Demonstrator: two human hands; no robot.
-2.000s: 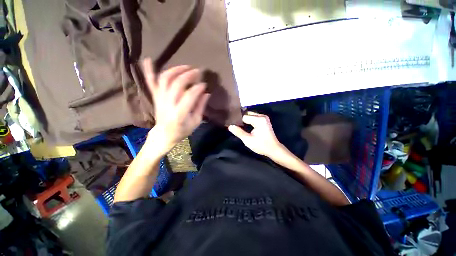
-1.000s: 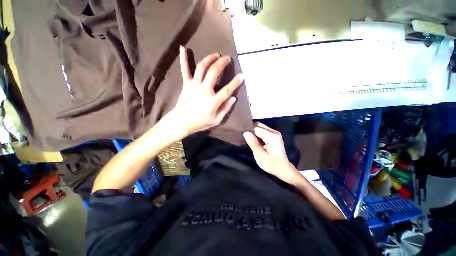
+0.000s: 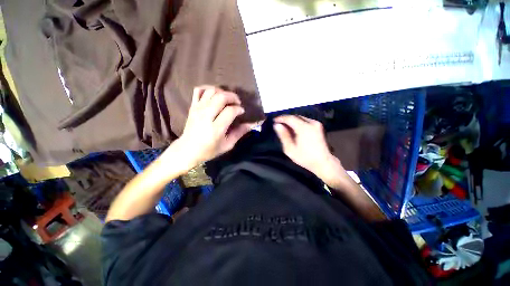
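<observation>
The brown cloth garment piece point(image 3: 196, 61) lies over the left part of the white machine table point(image 3: 319, 67), gathered in folds at its left. My left hand point(image 3: 215, 120) is at the cloth's lower right corner, fingers curled; its grip is blurred. A tiny pale spot point(image 3: 257, 127) shows by its fingertips; I cannot tell what it is. My right hand point(image 3: 306, 141) is just right of that corner, apart from the cloth, with thumb and forefinger bent close together in front of dark clothing. Whether it pinches anything small cannot be seen.
Blue lattice crates point(image 3: 394, 151) stand under the table edge, with mixed coloured items point(image 3: 442, 173) at the right. More brown cloth point(image 3: 103, 181) lies low at the left. A red-orange stool point(image 3: 56, 215) is on the floor at left. A printed ruler strip point(image 3: 430, 60) marks the table.
My right hand has come off the cloth's corner. My left hand has moved down and curled its fingers, no longer spread flat. The cloth shows higher and more bunched at left.
</observation>
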